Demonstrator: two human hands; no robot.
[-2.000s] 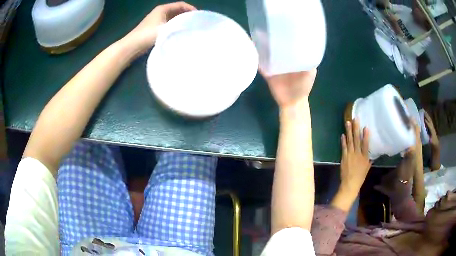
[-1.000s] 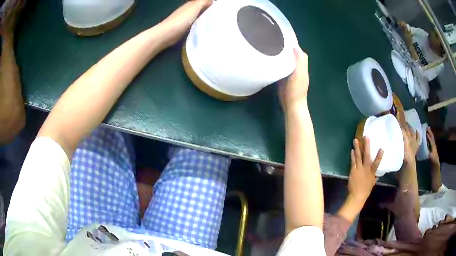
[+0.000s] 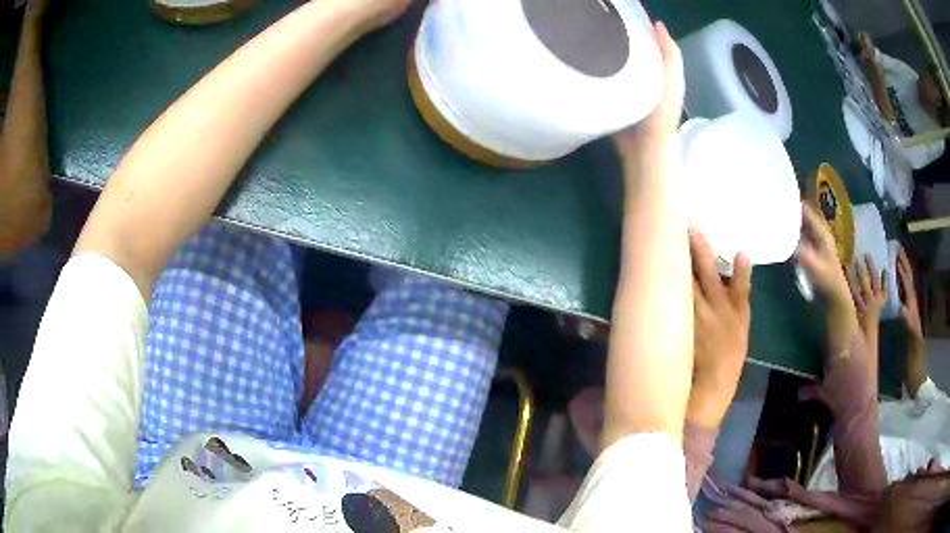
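Observation:
A white round unit (image 3: 521, 89) with a dark brown oval on top and a tan band below stands tilted on the dark green bench, near the top of the picture. My right hand (image 3: 656, 99) is on the right side of its white cover, fingers against the rim. My left hand (image 3: 380, 8) is at the top edge of the picture, mostly cut off, to the left of the unit. Whether its fingers touch the unit cannot be seen. The inside of the unit is hidden by the cover.
The green bench (image 3: 344, 187) has a pale metal edge. At top left is part of another tan-based unit (image 3: 203, 10). At right, a neighbour's hand (image 3: 719, 312) holds a white tank (image 3: 740, 187), beside a white cover (image 3: 734, 73) and a tan base (image 3: 833, 208). Another person's arm shows far left.
The white cover from my right hand now sits over the body, and the unit has shifted up and right in view. The neighbour's white tank and cover now appear closer to my right arm.

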